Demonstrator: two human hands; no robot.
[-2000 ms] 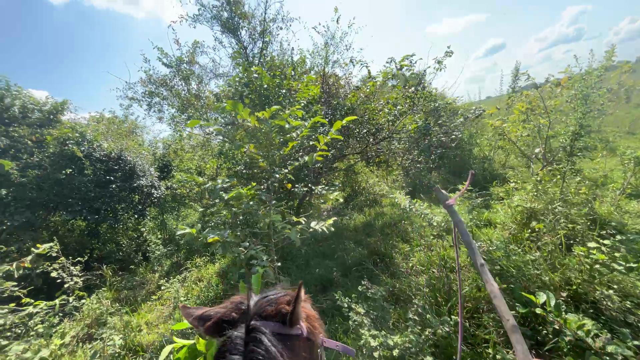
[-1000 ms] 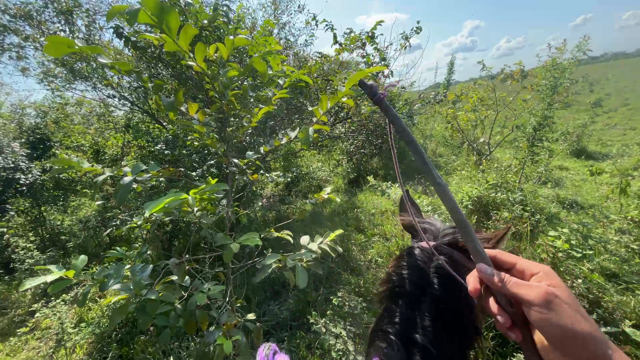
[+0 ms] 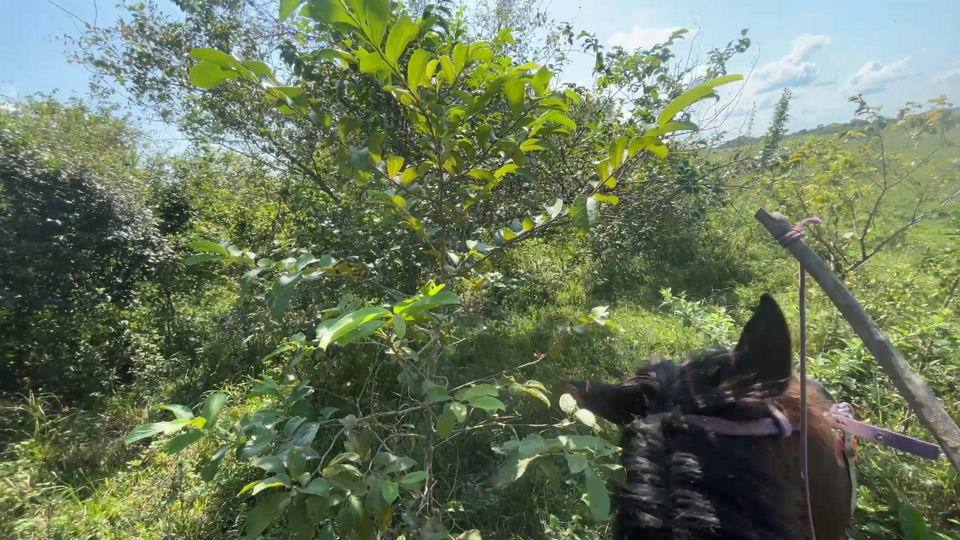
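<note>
Neither of my hands shows in the head view. A wooden stick [image 3: 870, 326] slants in from the right edge, its upper end wrapped with a purple cord [image 3: 802, 360] that hangs down over the horse's head. The lower end of the stick runs out of frame, so what holds it is hidden. Below and left of the stick is the brown horse's head [image 3: 814, 457], seen from behind, with a black mane [image 3: 664, 480] and a dark upright ear [image 3: 766, 345]. A purple bridle strap [image 3: 885, 436] sticks out to the right of the head.
A leafy sapling [image 3: 435, 300] stands close in front, left of the horse, its lower leaves near the horse's head. Dense bushes [image 3: 67, 247] rise on the left and behind. Grass [image 3: 645, 330] lies between the shrubs, and a grassy slope [image 3: 915, 161] stretches away at the right.
My right hand, on the stick one second ago, is out of view now. The stick has shifted right in the frame. The horse's head also appears farther right than two seconds ago.
</note>
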